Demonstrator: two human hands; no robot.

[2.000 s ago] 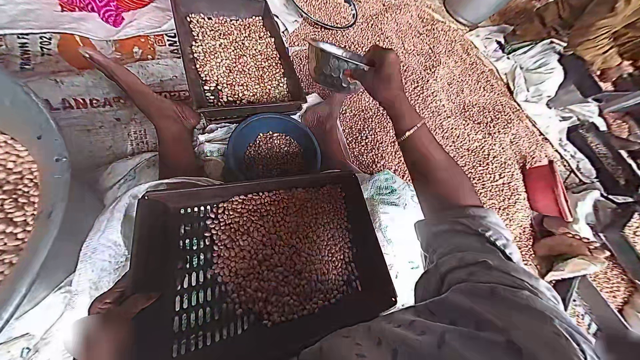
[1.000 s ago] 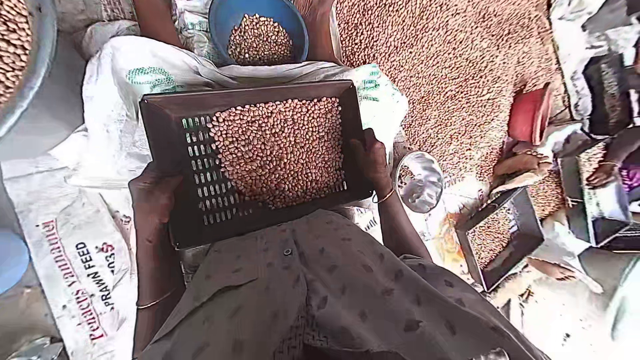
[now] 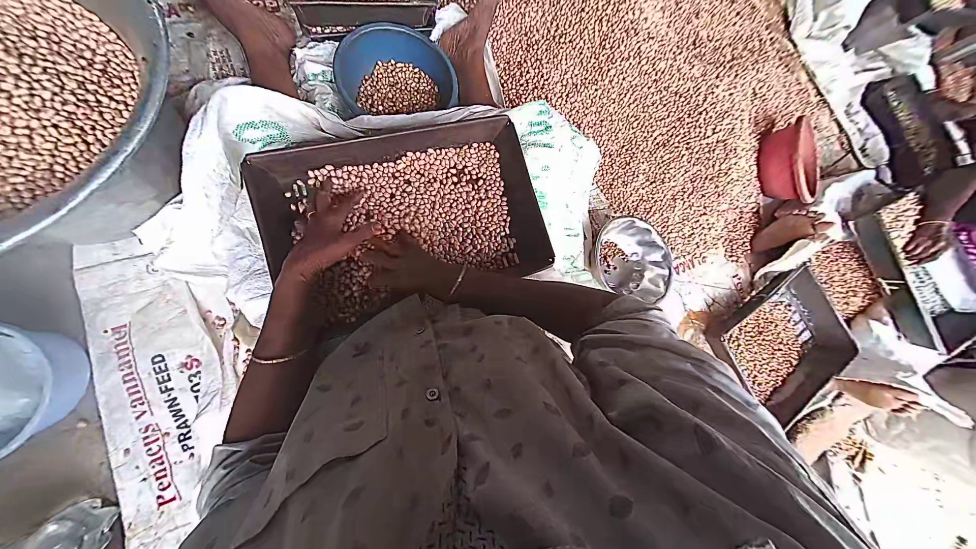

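A dark slotted tray rests across my lap on white woven sacking, with a layer of small pinkish-brown nuts or beans over most of its floor. My left hand lies on them at the tray's left part, fingers spread. Beside it, my right hand reaches in from the lower right and touches them too; its fingers are partly hidden. Neither hand grips the tray. Beyond the tray a blue bowl holds more of the same. A shiny metal bowl with a few inside lies to the right.
A large metal basin of nuts or beans stands at upper left, above a pale blue bucket. A wide heap spreads at upper right near a red bowl. Another tray and a co-worker's hand are at right.
Two seconds ago my right hand held the metal bowl up; one second ago both hands held the tray's sides. Now both are on the nuts or beans. The view has tilted down.
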